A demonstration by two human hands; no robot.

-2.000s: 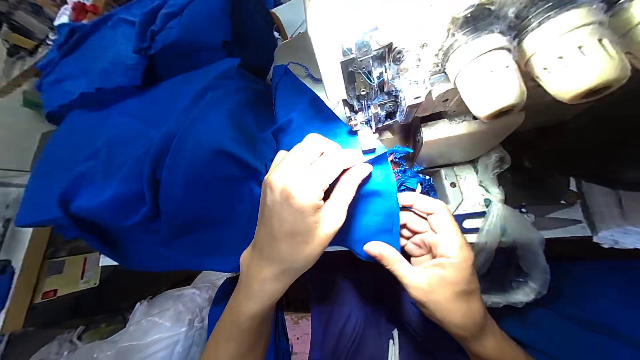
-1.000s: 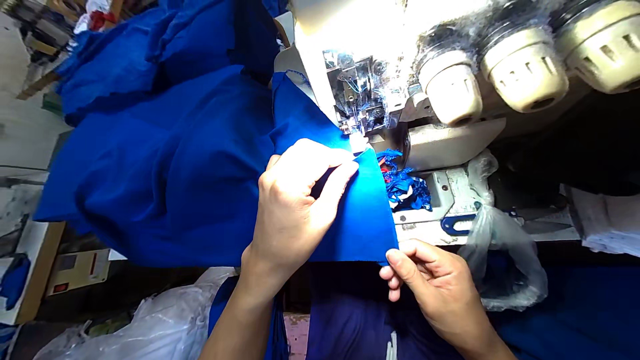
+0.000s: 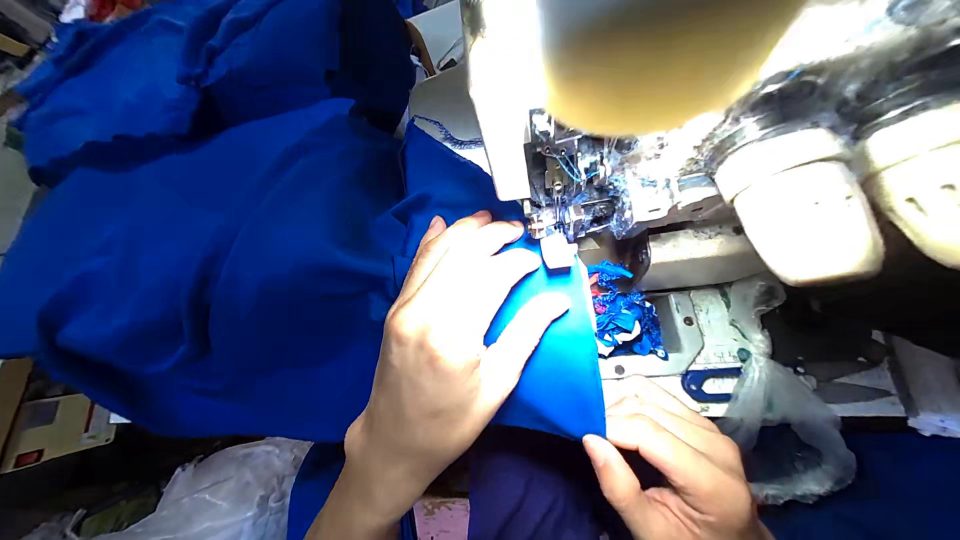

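Note:
Blue fabric [image 3: 547, 375] lies under the presser foot [image 3: 557, 250] of a sewing machine, its right edge running down toward me. My left hand [image 3: 465, 330] rests on the fabric just left of the foot, fingers spread, thumb and fingertips touching the cloth; nothing is pinched plainly. My right hand [image 3: 675, 457] holds the fabric's lower right corner between thumb and fingers. Blue trimmings with bits of red and white [image 3: 626, 322] are heaped right of the fabric edge. The needle area is partly lost in glare and threads.
A large pile of blue cloth [image 3: 210, 277] spreads at the left. Cream-coloured knobs [image 3: 806, 202] jut out at the upper right. Scissors with a blue handle [image 3: 709, 384] and a clear plastic bag [image 3: 795, 442] lie beside the machine. Another plastic bag [image 3: 232, 487] is at the lower left.
My left hand has gone from a pinch on the fabric by the foot to lying spread on it. My right hand remains at the lower corner. The view has moved closer to the machine.

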